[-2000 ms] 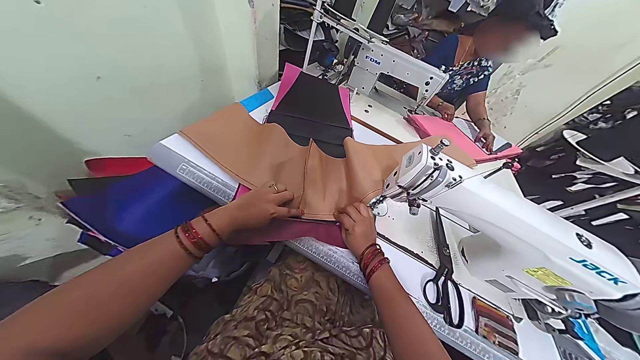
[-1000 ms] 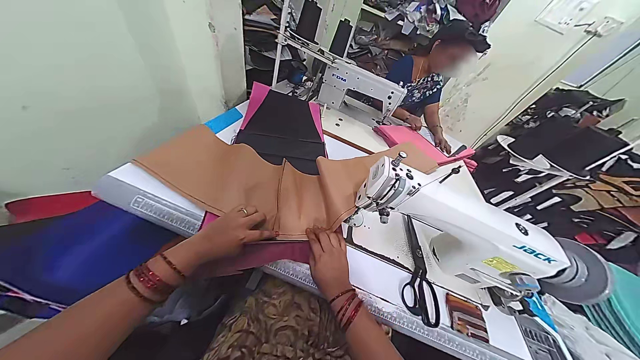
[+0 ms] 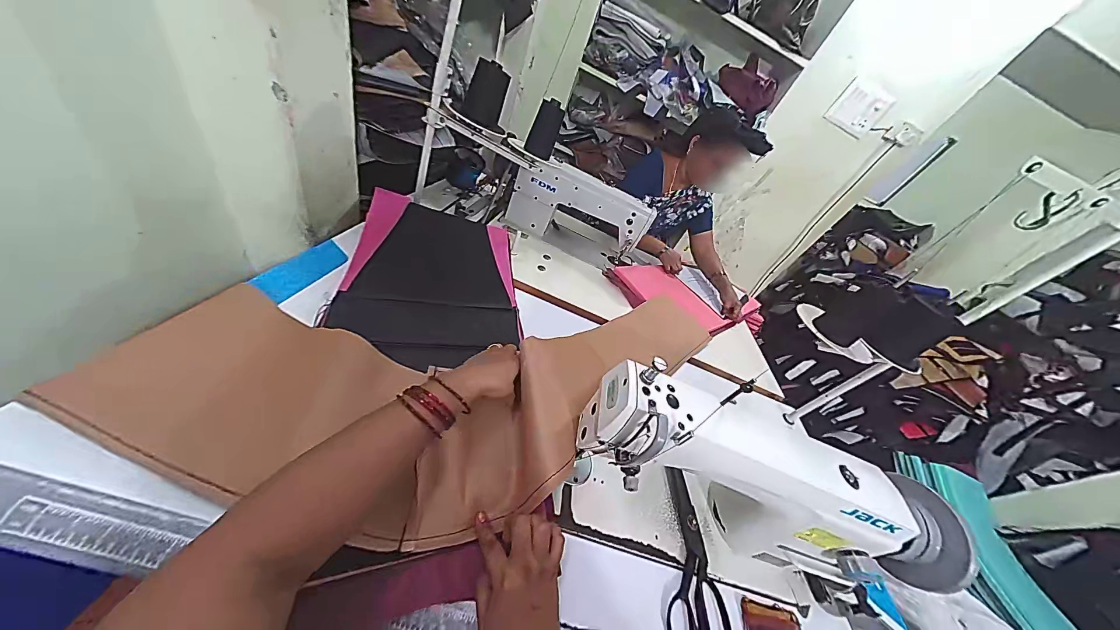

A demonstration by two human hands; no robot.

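Note:
A tan sheet of leather-like material point(image 3: 219, 385) with a stitched edge spreads over the table to the left of a white Jack sewing machine point(image 3: 744, 464). My left hand point(image 3: 486, 372), with red bangles at the wrist, grips a raised fold of the tan sheet near its upper edge. Fingers of my right hand point(image 3: 521, 560) rest on the sheet's stitched lower edge, over a maroon piece point(image 3: 429, 582). Its wrist is out of view. The sheet's right part reaches the machine's needle area, where the contact is hidden.
Black scissors point(image 3: 691, 560) lie below the machine head. A black panel with pink edges point(image 3: 429, 280) lies behind the sheet. A clear ruler point(image 3: 96, 525) is at the table's left edge. Across the table, a person point(image 3: 669, 201) handles pink sheets point(image 3: 674, 297) beside another sewing machine point(image 3: 569, 206).
My left hand has moved from the sheet's lower edge up to its upper edge and gathered a fold there. My right hand stays at the lower edge. The view has shifted.

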